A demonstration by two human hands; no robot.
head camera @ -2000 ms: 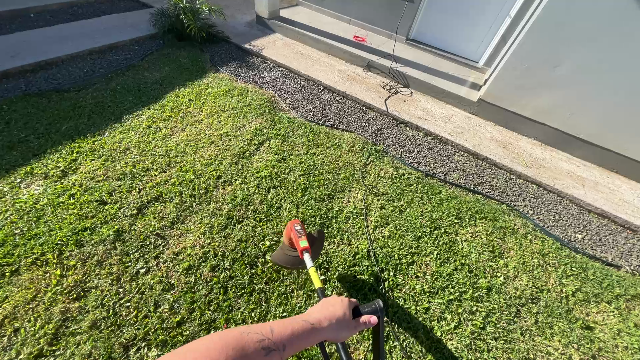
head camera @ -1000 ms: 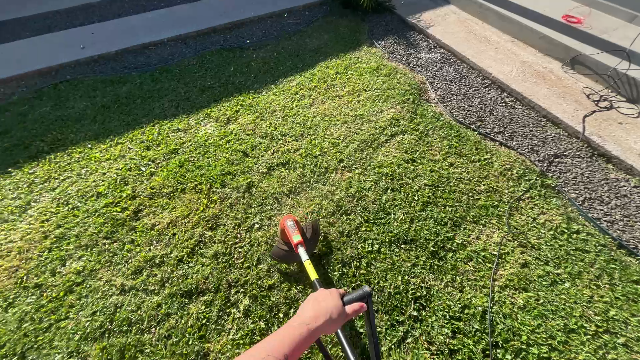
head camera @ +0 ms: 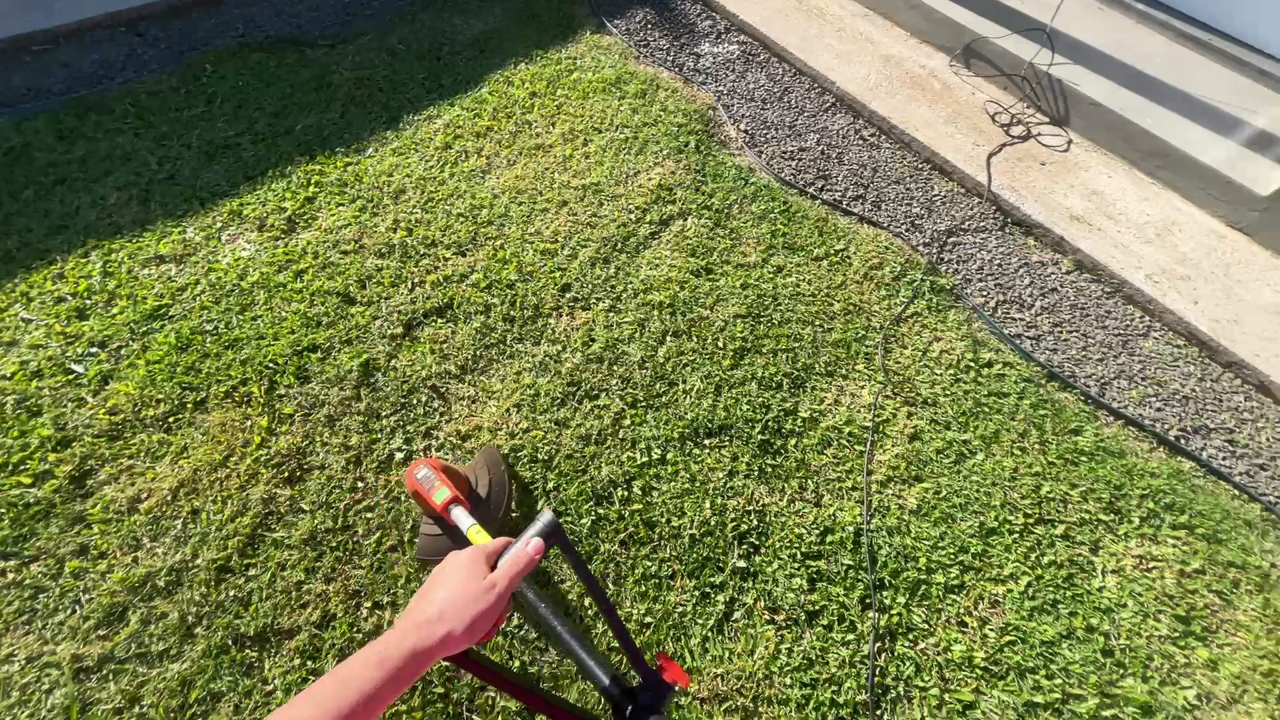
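Note:
My left hand (head camera: 468, 598) is closed around the black auxiliary handle (head camera: 528, 540) of an electric string trimmer. The trimmer's orange-red motor head (head camera: 437, 487) with its brown guard (head camera: 487, 495) is just beyond the hand, low over the grass. A black shaft (head camera: 570, 635) runs from the head toward the bottom edge, and a red knob (head camera: 672, 670) sits at the handle's clamp. My right hand is out of view.
A dark power cord (head camera: 872, 480) lies across the lawn (head camera: 640, 360) right of the trimmer. Dark edging (head camera: 1080, 390) borders the gravel strip (head camera: 850, 160). Beyond runs a concrete path (head camera: 1120, 220) with a tangled cable (head camera: 1025, 120) on it.
The view has shifted over the lawn. The trimmer, with my left hand still on its handle, now appears further left in view, and its red knob has come into sight.

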